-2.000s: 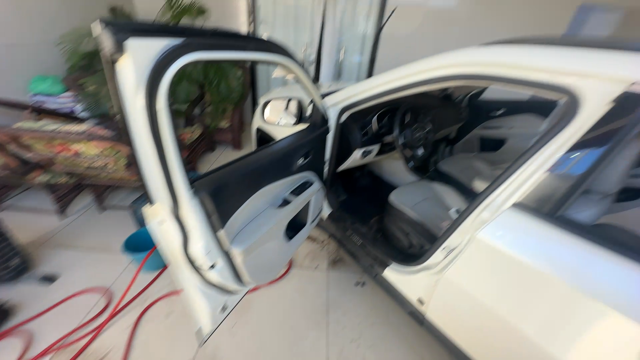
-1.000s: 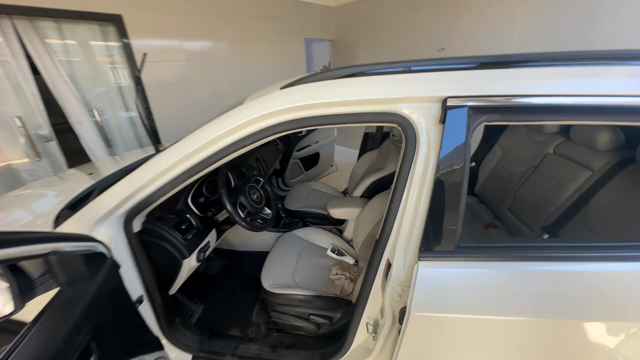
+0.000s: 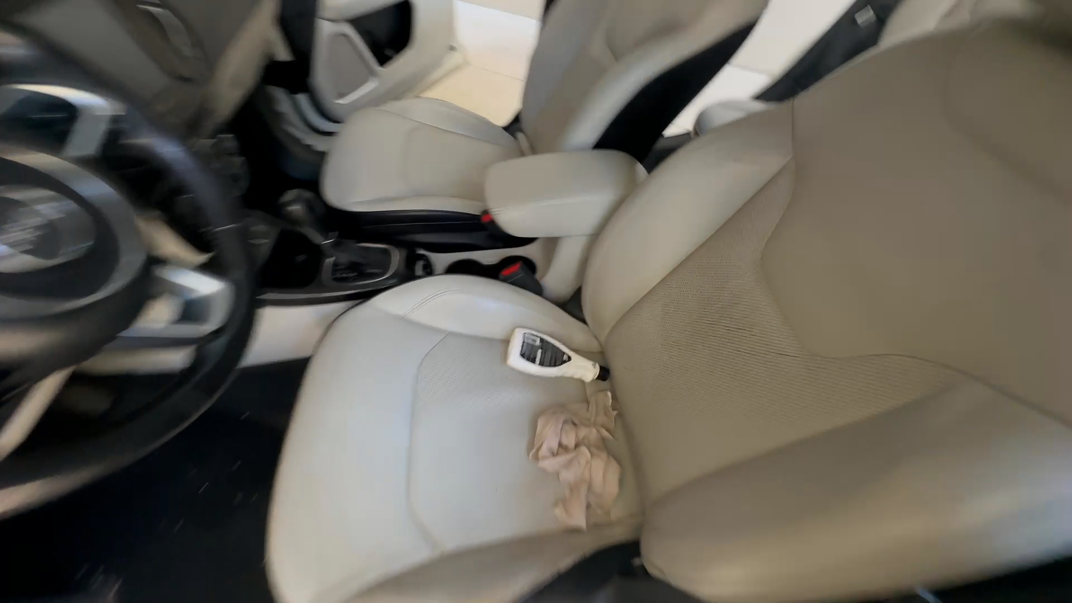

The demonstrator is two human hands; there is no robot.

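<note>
Neither of my hands shows in the head view, so what they hold or touch is hidden. On the light leather cushion of the driver's seat point(image 3: 352, 444) lies a white plastic bottle point(image 3: 544, 353) with a dark label and a black tip, which points toward the backrest point(image 3: 837, 276). A crumpled beige cloth point(image 3: 578, 456) rests beside the bottle, close to the crease where cushion meets backrest. Bottle and cloth do not touch.
At the left is the blurred steering wheel point(image 3: 226, 251). Beyond the driver's seat are the gear selector point(image 3: 310, 213), a padded armrest point(image 3: 561, 193) and the front passenger seat point(image 3: 419, 155). An open door point(image 3: 356, 67) stands on the far side.
The view has moved from outside the car to close over the driver's seat. The bottle and cloth, small on that seat one second ago, now show plainly.
</note>
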